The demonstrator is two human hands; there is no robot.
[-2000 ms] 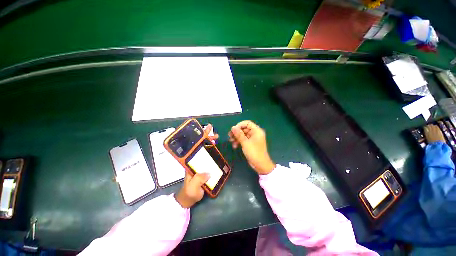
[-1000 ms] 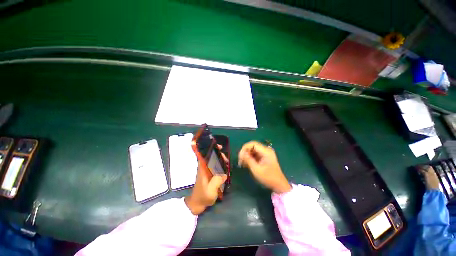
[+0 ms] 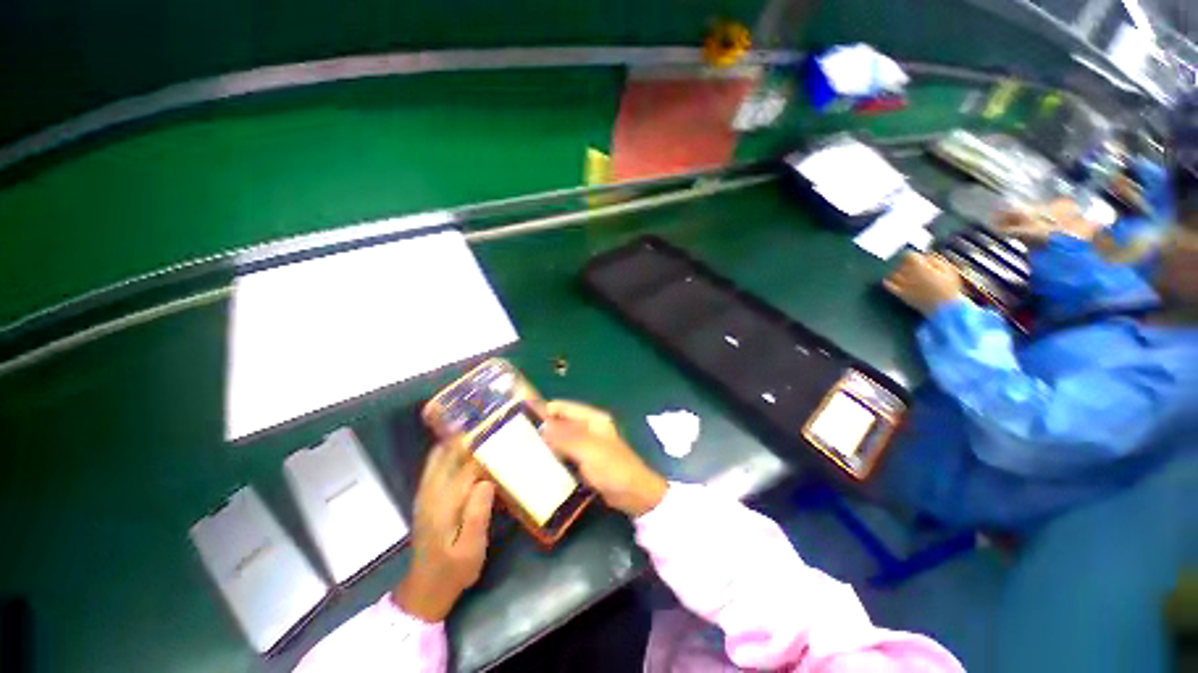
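An orange-rimmed phone housing (image 3: pixel 526 471) is held tilted above the green bench, its camera end up and left, a pale rectangle inside; it is motion-blurred. My left hand (image 3: pixel 449 533) grips its left side. My right hand (image 3: pixel 594 454) is on its right edge, fingers bent against it. Two white-faced display assemblies, a left one (image 3: pixel 259 565) and a right one (image 3: pixel 344 504), lie side by side on the bench to the left. A tiny gold part (image 3: pixel 561 366) lies beyond the housing. A dark shape behind my left hand is mostly hidden.
A long black phone tray (image 3: pixel 709 335) lies to the right, with an orange housing (image 3: pixel 851 423) in its near end. A white board (image 3: pixel 361 322) lies behind. A white scrap (image 3: pixel 675 431) is right of my hands. Coworkers in blue smocks (image 3: pixel 1051 381) work at the far right.
The view has swung right. The housing has turned from edge-on to show its open inside. My right hand has moved from beside it onto its right edge.
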